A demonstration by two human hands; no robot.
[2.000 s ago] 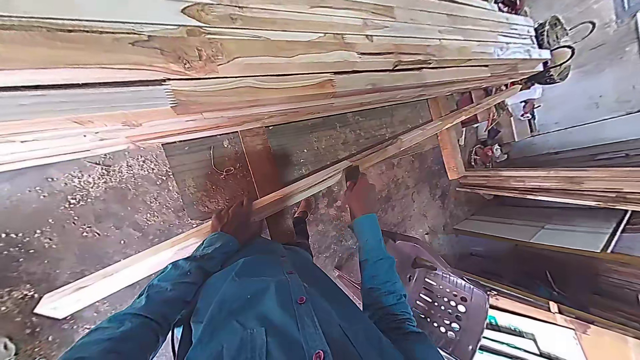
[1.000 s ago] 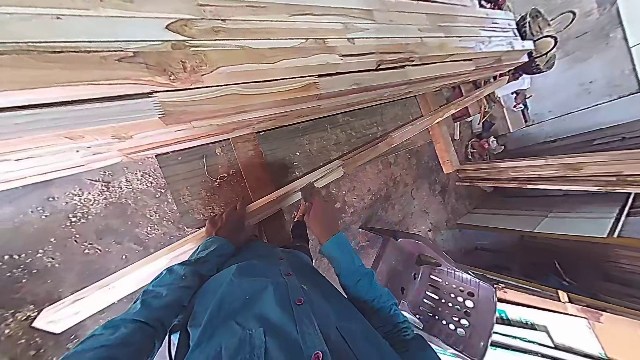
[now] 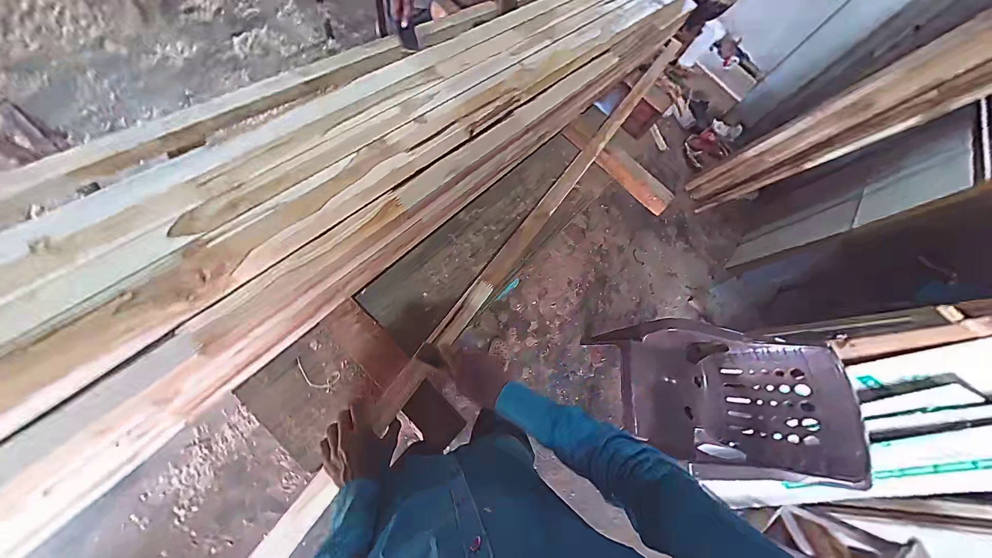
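A long narrow wooden board [image 3: 535, 221] runs diagonally from near my body toward the far end of the plank stack. My left hand [image 3: 353, 446] is closed around the board close to my body. Farther along it, my right hand [image 3: 469, 372] grips a small dark object [image 3: 435, 356] against the board; what it is cannot be made out. A pale strip of wood [image 3: 465, 310] lies along the board just beyond this hand. Beneath the board, a reddish-brown crosspiece [image 3: 372, 341] reaches out from under the stack.
Long stacked planks [image 3: 310, 225] fill the left side. A purple plastic chair [image 3: 744, 403] is at the right, below more stacked boards [image 3: 852, 108]. Wood shavings [image 3: 209, 473] litter the floor. Part of another person's hand [image 3: 401, 12] shows at the top, beyond the stack.
My right hand has moved back along the board, closer to my left hand than two seconds ago. The view has turned strongly.
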